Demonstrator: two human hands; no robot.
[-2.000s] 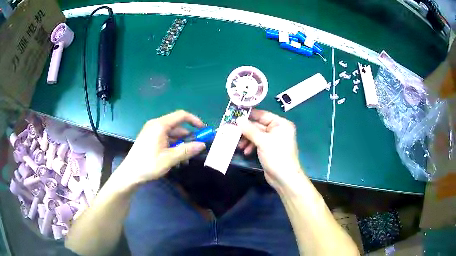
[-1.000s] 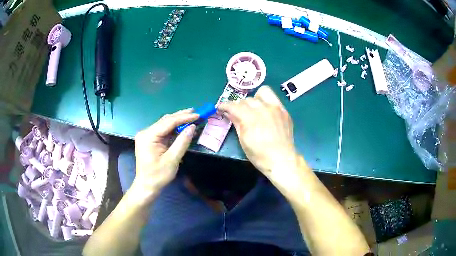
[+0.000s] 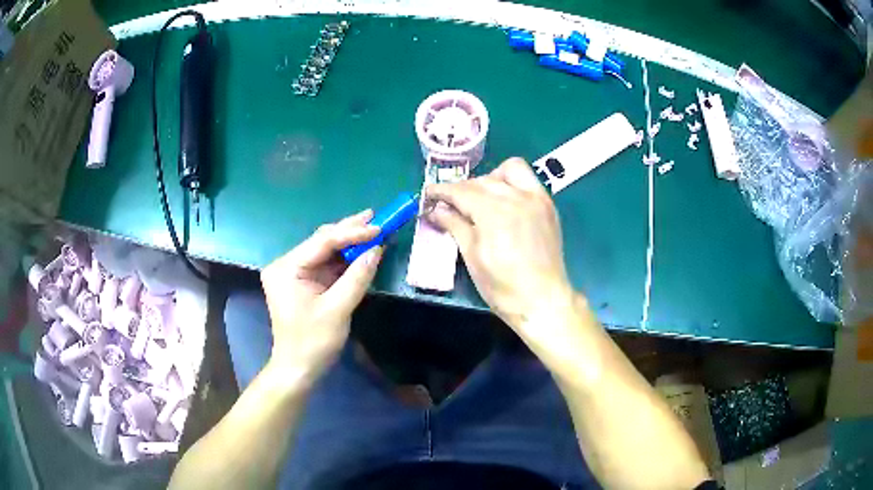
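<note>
The pale pink fan body (image 3: pixel 433 258) lies on the green mat near the front edge, its round head away from me and its open handle towards me. The circuit board (image 3: pixel 448 173) shows just below the head. My left hand (image 3: pixel 330 273) holds a blue battery (image 3: pixel 383 228) between thumb and fingers, tilted, left of the handle. My right hand (image 3: pixel 503 225) is over the handle, its fingertips pinched at the battery's upper end; whether they hold a wire is too small to tell. A handle cover (image 3: pixel 595 153) lies right of the fan body.
An electric screwdriver (image 3: pixel 196 115) with cord and a pink fan (image 3: pixel 101 110) lie left. A board panel (image 3: pixel 321 59) and blue batteries (image 3: pixel 574 57) lie at the back. Small pink bits (image 3: pixel 670 117), another cover (image 3: pixel 718 136) and a plastic bag (image 3: pixel 799 211) are right. Housings (image 3: pixel 105 354) fill a lower-left bin.
The fan body now lies on the mat, turned more upright in view, with its head farther away. My right hand has moved from gripping its side to the battery's end. My left hand still holds the battery.
</note>
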